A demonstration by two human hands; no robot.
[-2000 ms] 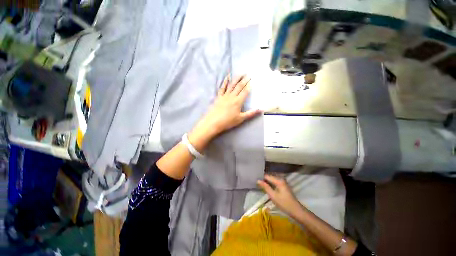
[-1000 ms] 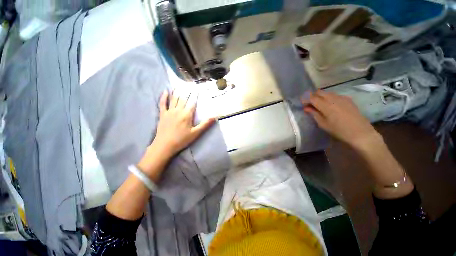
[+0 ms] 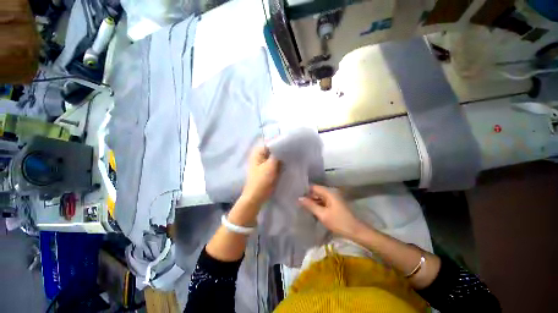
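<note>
A light-grey garment panel lies left of the needle and hangs over the table's front edge. My left hand grips its folded-up part near the edge. My right hand pinches the same cloth at its right side, just below the table edge. The sewing machine stands above, its presser foot area brightly lit. A darker grey stack of strips lies across the machine bed at the right.
Long grey panels lie in layers at the left. Tied strips hang at their near end. A grey device and a thread spool are at the far left. A brown surface is at the lower right.
My right hand has left the strip stack and moved left to the panel. My left hand has gone from lying flat to gripping the cloth, which is now lifted and folded. The view has shifted.
</note>
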